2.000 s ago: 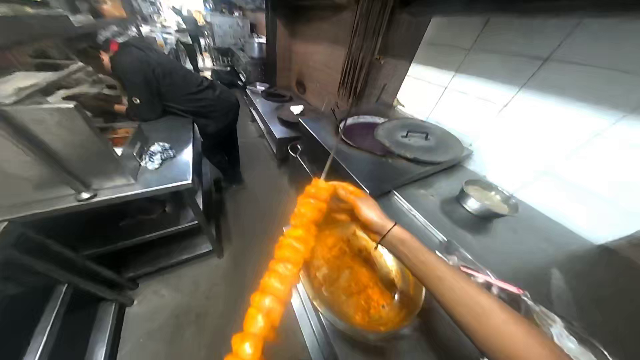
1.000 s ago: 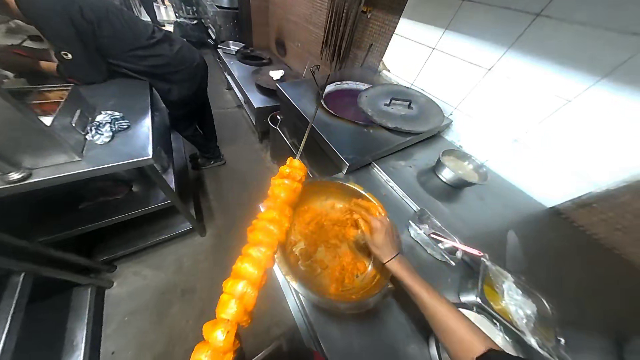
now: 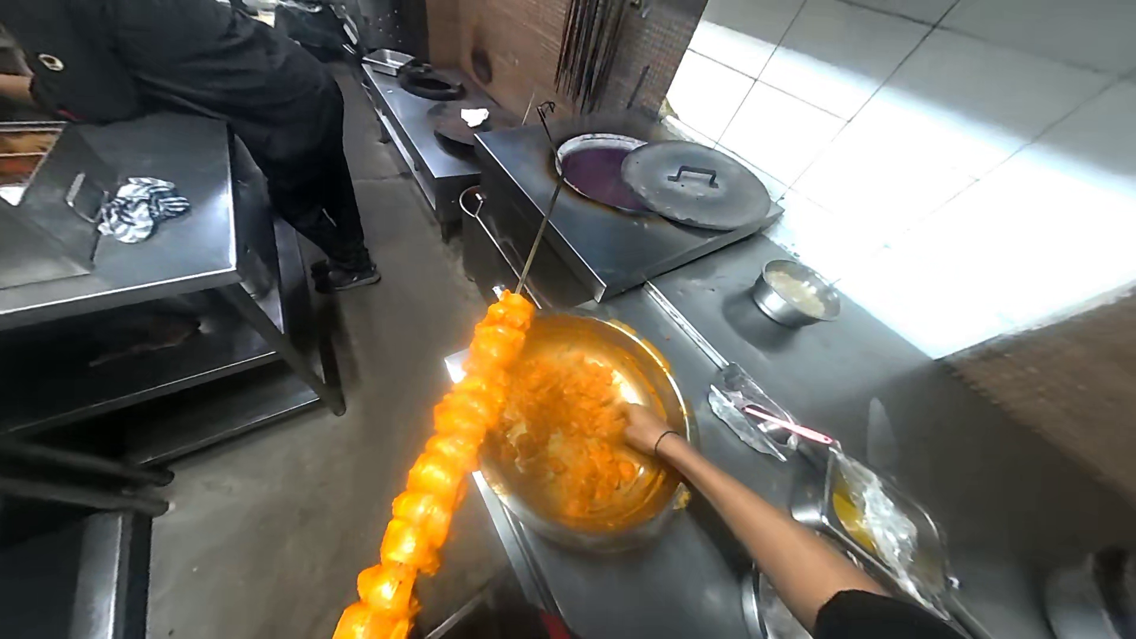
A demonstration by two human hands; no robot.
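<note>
A long metal skewer [image 3: 541, 232] runs from upper right to lower left, threaded with many pieces of orange-coated food [image 3: 444, 461]. Its lower end leaves the view, and my left hand is not visible. My right hand [image 3: 641, 429] reaches down inside a large round metal bowl [image 3: 670, 390], its fingers in the orange marinated pieces [image 3: 568, 426]; the fingertips are hidden, so their grip does not show. A dark band circles the right wrist. The loaded skewer crosses over the bowl's left rim.
Beyond the bowl, a pot of purple contents [image 3: 596, 176] sits half under a metal lid [image 3: 697, 185]. A small steel bowl [image 3: 796, 293] and a plastic-covered container [image 3: 874, 524] stand to the right. Left, a person in black [image 3: 266, 98] leans over a steel table [image 3: 191, 253].
My right hand has moved from the upper part of the skewered food, two seconds ago, down into the bowl, where it stays. The view has shifted.
</note>
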